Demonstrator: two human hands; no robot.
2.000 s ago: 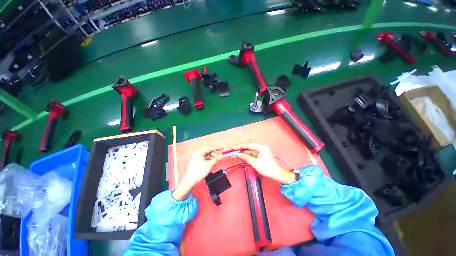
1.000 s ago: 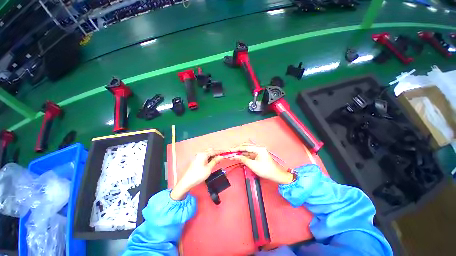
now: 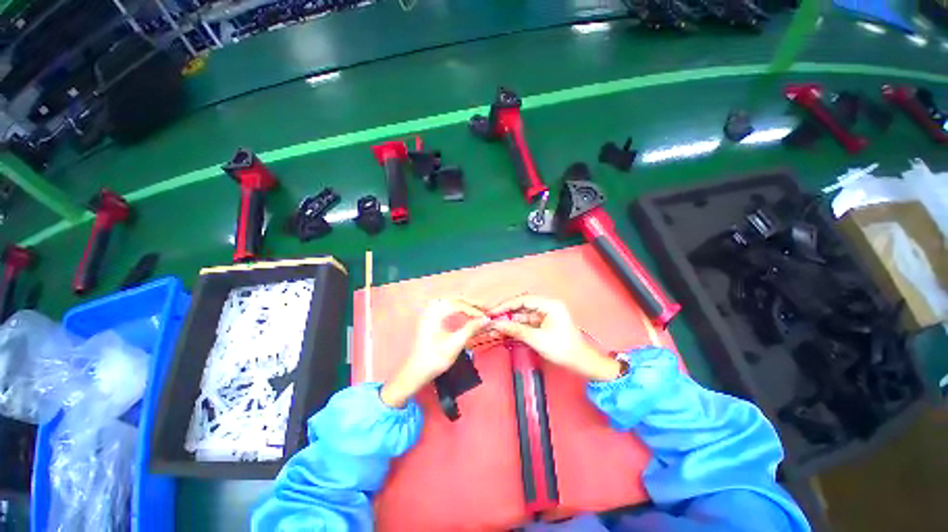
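A red-and-black tool body lies lengthwise on the salmon-red mat. My left hand and my right hand meet above its far end. Their fingertips pinch a small red part, probably the lead wires; the fingers hide most of it. A wired black block lies on the mat beside the body, partly under my left hand. Both hands are bare.
A foam tray of white parts and a blue bin stand left. A foam tray of black parts and a cardboard box stand right. Another tool overlaps the mat's upper right corner. Several tool bodies lie on the green surface.
My left hand has shifted right, closer to my right hand, and now covers part of the black block. The view has tilted slightly.
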